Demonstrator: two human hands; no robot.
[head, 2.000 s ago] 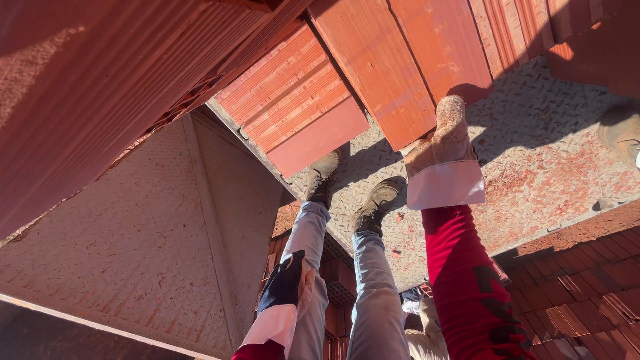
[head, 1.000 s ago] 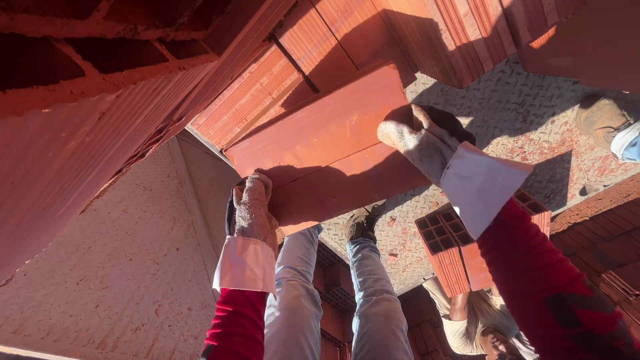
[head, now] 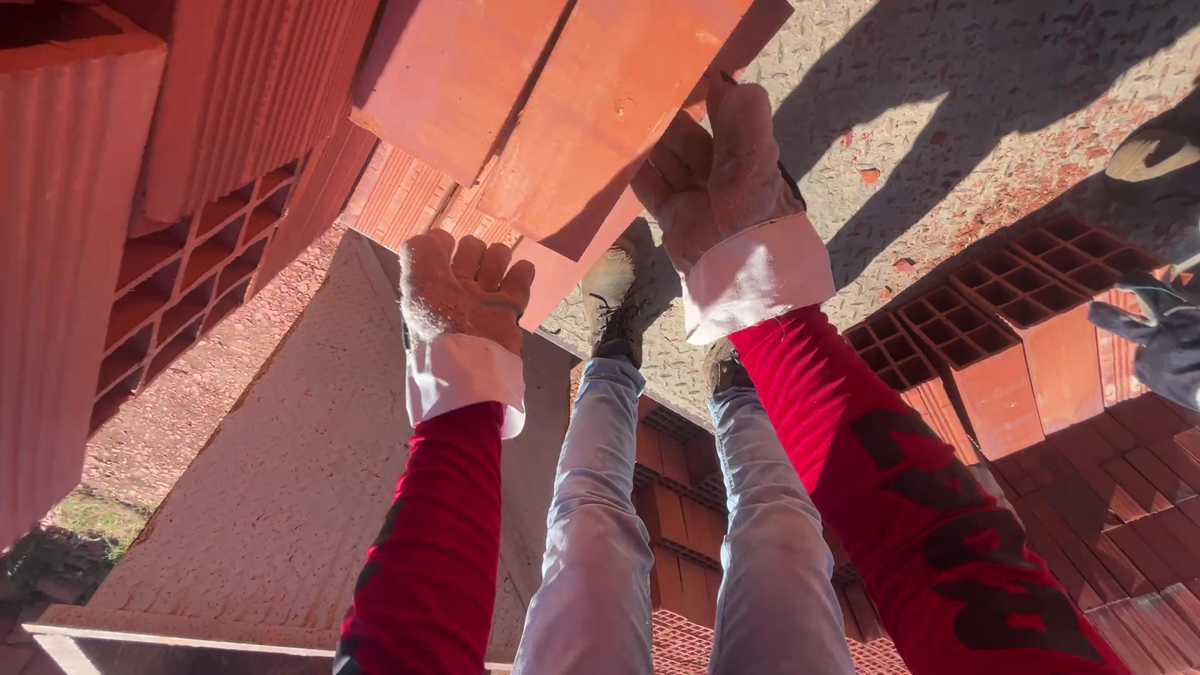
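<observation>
Both my hands wear pale, worn work gloves with white cuffs. Beneath a pair of smooth orange clay hollow bricks, my left hand (head: pixel 469 286) has its fingers apart, close to the bricks' lower ends, and holds nothing. My right hand (head: pixel 722 169) is beside the right-hand brick (head: pixel 619 112), palm toward it, fingers partly hidden in shadow; whether it touches the brick is unclear. The other brick (head: pixel 459 84) lies just left of it. Both rest on ribbed bricks (head: pixel 403 192) stacked lower down.
Tall stacked hollow bricks (head: pixel 75 262) rise at the left. My boots stand on a tread-plate metal floor (head: pixel 900 187) with brick chips. More hollow bricks (head: pixel 994 384) line its lower right edge, where another person's gloved hand (head: pixel 1158 337) shows. A sloping metal panel (head: pixel 253 469) lies lower left.
One second ago both my hands held a pair of bricks in front of me; now my left hand is off them. More hollow bricks stand along the floor's right edge.
</observation>
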